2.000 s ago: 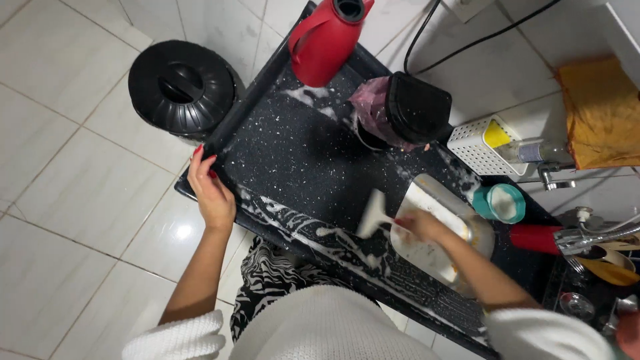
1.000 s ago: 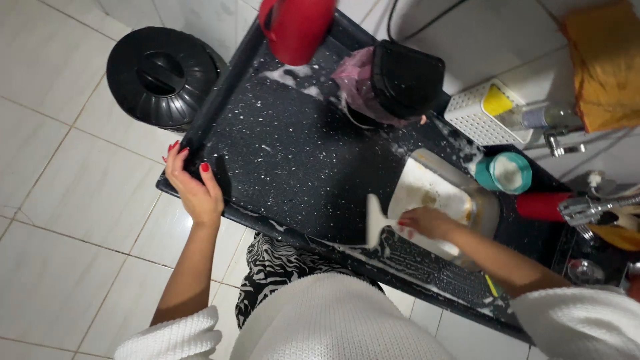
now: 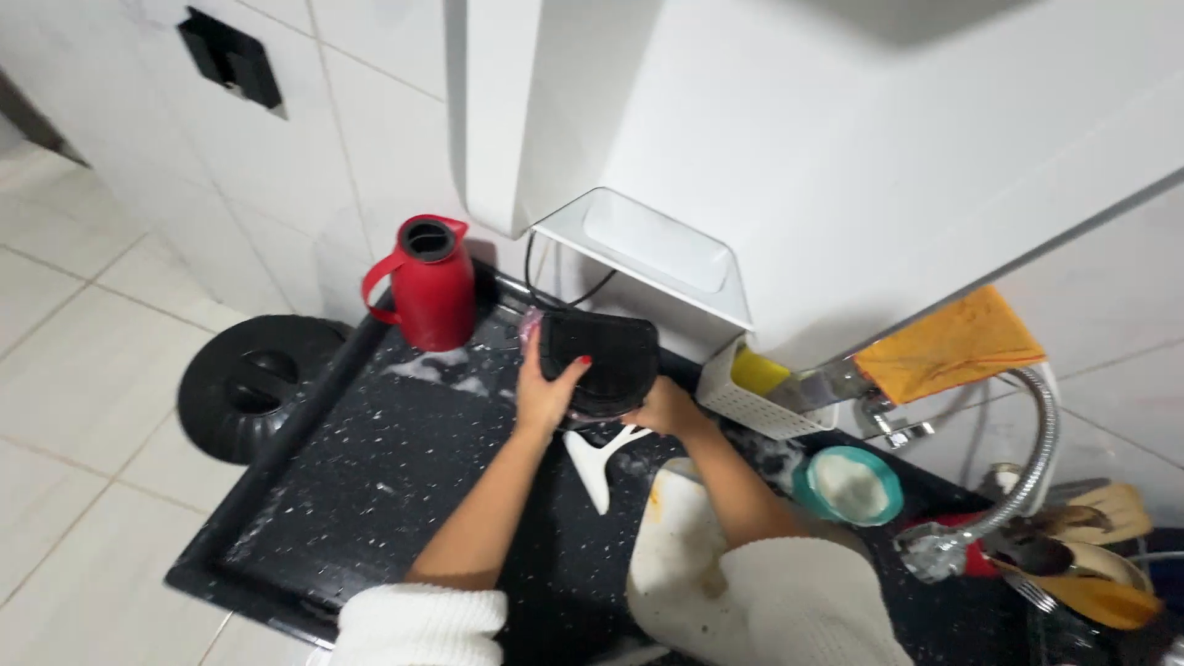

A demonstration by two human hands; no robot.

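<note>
A small black bin with a lid (image 3: 606, 356), a pink bag showing at its rim, stands near the wall on the wet black countertop (image 3: 398, 481). My left hand (image 3: 548, 384) grips its left side, thumb on the lid. At its lower right is my right hand (image 3: 664, 407), which also holds the handle of a white squeegee (image 3: 592, 467); whether its fingers grip the bin as well is partly hidden. The squeegee blade points down over the counter. White suds lie left of the bin, beside a red thermos jug (image 3: 433, 291).
A stained white tub (image 3: 680, 555) lies below my right forearm. To the right are a white perforated basket (image 3: 768, 398), a teal bowl (image 3: 849, 486), a faucet hose (image 3: 1041, 444) and utensils (image 3: 1091, 564). A large black lidded bin (image 3: 254, 384) stands on the floor.
My left hand has left the counter's edge and taken hold of the small black bin. My right hand has moved from over the tub to the bin with the squeegee. The view has swung up toward the wall.
</note>
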